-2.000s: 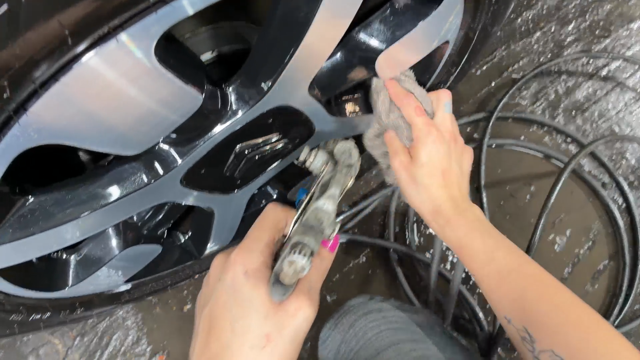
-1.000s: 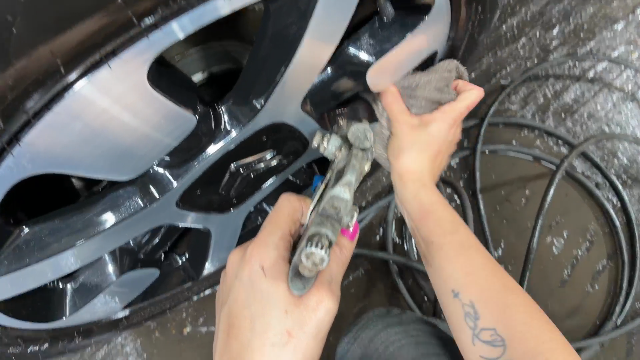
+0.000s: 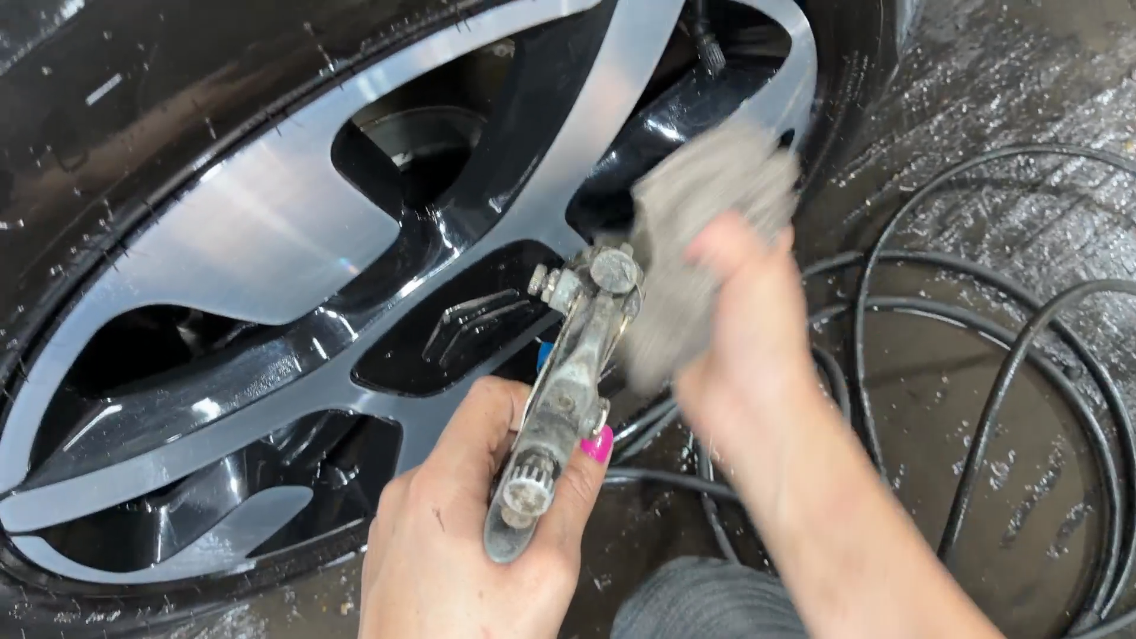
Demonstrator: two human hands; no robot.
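Note:
My left hand (image 3: 488, 515) grips a worn metal spray gun (image 3: 568, 390), whose head lies in front of the wheel near the hub cap (image 3: 457, 324) with its raised diamond-shaped emblem. A bit of blue shows beside the gun's body. In my right hand (image 3: 754, 328) is a grey cloth (image 3: 701, 231), blurred by motion, over the right side of the alloy wheel (image 3: 266, 222). Whether the cloth touches the spoke there cannot be told. The wheel has brushed silver faces and glossy black recesses with wet-looking highlights.
A black tire (image 3: 98, 151) with droplets surrounds the rim. Black hose (image 3: 985, 426) lies in loops on the wet dark floor (image 3: 976, 355) at right. The valve stem (image 3: 707, 53) shows near the top. A knee in grey fabric (image 3: 710, 603) is at the bottom edge.
Two seconds ago the cloth was bunched under my right hand's fingers beside the lower spoke opening; now it is spread wider and in motion. My left hand still holds the spray gun.

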